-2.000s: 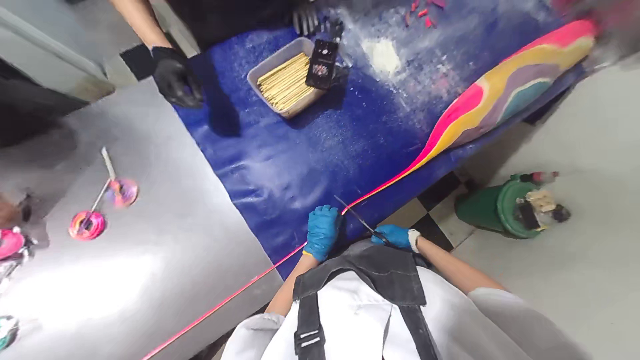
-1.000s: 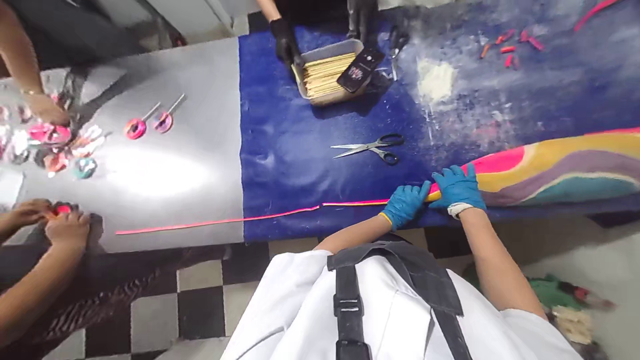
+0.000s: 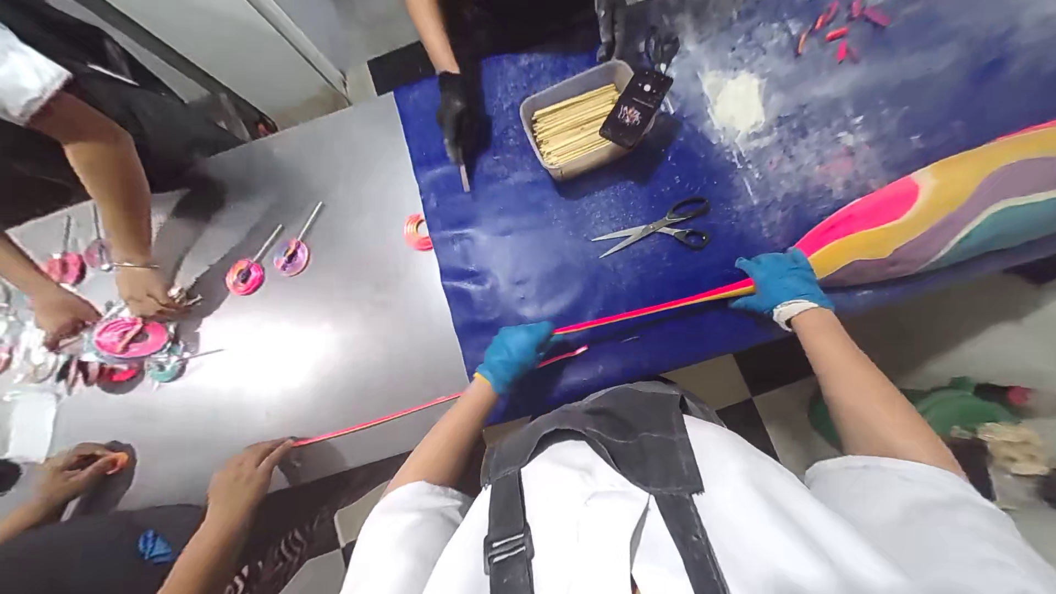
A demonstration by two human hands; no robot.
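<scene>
My left hand (image 3: 515,355), in a blue glove, grips the thin end of a pink and yellow candy rope (image 3: 652,310) near the blue mat's front edge. Around the rope's thicker part, where it widens into a large striped candy mass (image 3: 949,198), my right hand (image 3: 784,285) is closed, also blue-gloved. A separate thin pink strand (image 3: 388,418) passes by my left hand and runs left onto the metal table, where a co-worker's hand touches its end. Scissors with black handles (image 3: 660,227) lie spread on the mat beyond the rope.
A grey tub (image 3: 561,171) holds wooden sticks, with a black phone (image 3: 636,107) on its rim. White powder (image 3: 734,101) and red candy pieces (image 3: 837,34) lie on the mat. Ring lollipops (image 3: 245,276) rest on the metal table (image 3: 330,330). Co-workers' hands are at the left and at the far edge.
The scissors, in my right hand two seconds ago, now lie on the mat. My hands, close together a second ago, are now wide apart with a longer thin rope between them.
</scene>
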